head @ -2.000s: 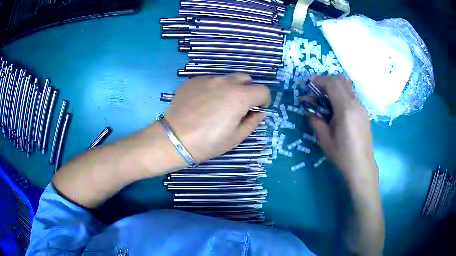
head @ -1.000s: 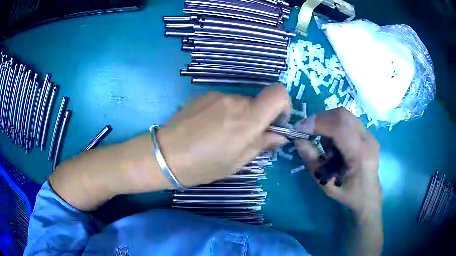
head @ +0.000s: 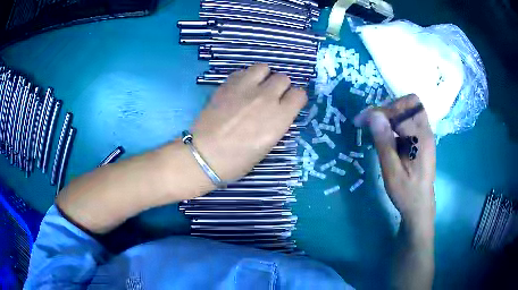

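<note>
Silver metal tubes lie side by side in two central groups, an upper one (head: 261, 45) and a lower one (head: 244, 218). My left hand (head: 247, 122), with a bracelet at the wrist, is over the tubes between the groups. Its fingertips are curled down and hidden, so I cannot tell if it grips a tube. My right hand (head: 406, 153) is raised right of the white pieces, closed around a few tubes whose dark round ends (head: 413, 147) show. Small white pieces (head: 346, 65) lie in a heap, with others scattered below it beside the tube ends.
A bright clear plastic bag (head: 420, 65) lies behind the heap at right. A dark block with tape strips (head: 366, 8) is at the top. More tubes lie at far left (head: 28, 122) and far right (head: 495, 221). A dark tray (head: 79, 20) is upper left and a blue basket (head: 17, 226) lower left.
My hands were together on a tube one second ago and are now apart. My left hand has moved up and left over the tubes. My right hand has moved up and right with its tubes.
</note>
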